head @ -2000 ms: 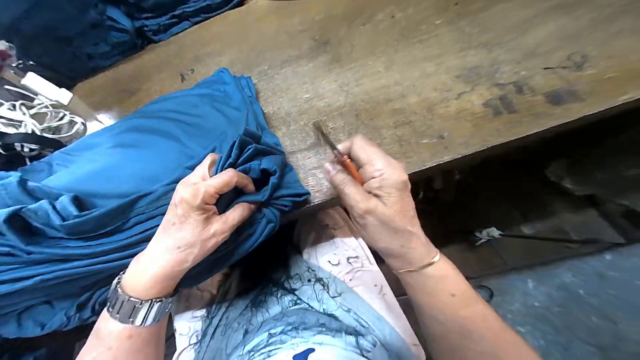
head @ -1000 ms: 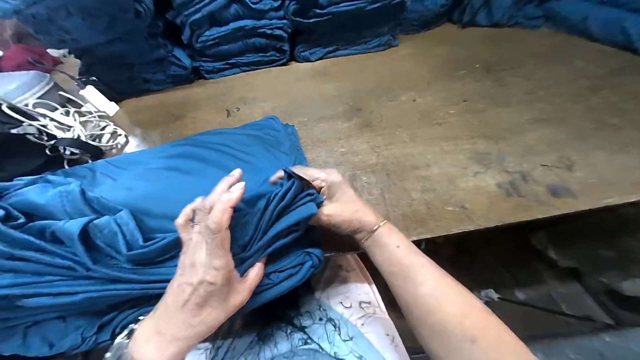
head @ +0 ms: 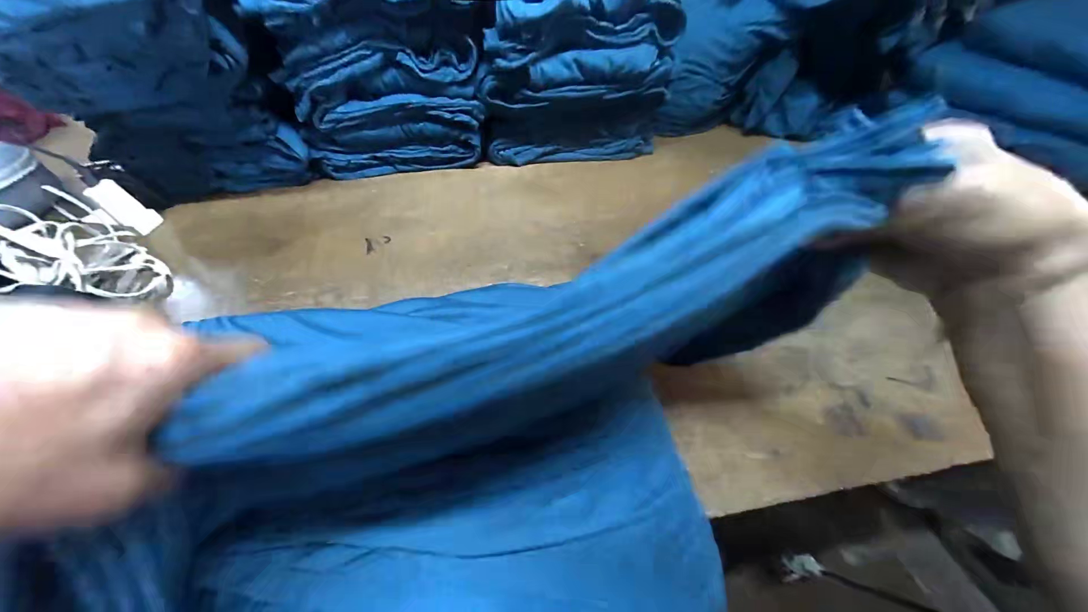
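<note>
A blue fabric piece [head: 510, 357] is stretched in folds between my two hands, rising from lower left to upper right. My left hand [head: 93, 408], blurred, grips its bunched left end at the left edge of the view. My right hand [head: 977, 204], also blurred, clutches the gathered right end, raised above the table. More blue fabric [head: 476, 527] hangs or lies below, over the table's near edge and my lap. The small orange-handled tool from the earlier view cannot be made out.
Stacks of folded blue fabric [head: 391, 110] line the back of the wooden table [head: 340, 246]. White cables [head: 85, 255] lie tangled at the left, beside a white plastic block [head: 123, 206]. Past the table's near edge, a dark cable with a pale end [head: 801, 567] shows lower right.
Both hands have moved apart, and the fabric is now pulled out between them. My left hand, open a second ago, has closed on the cloth. The view has shifted toward the back stacks.
</note>
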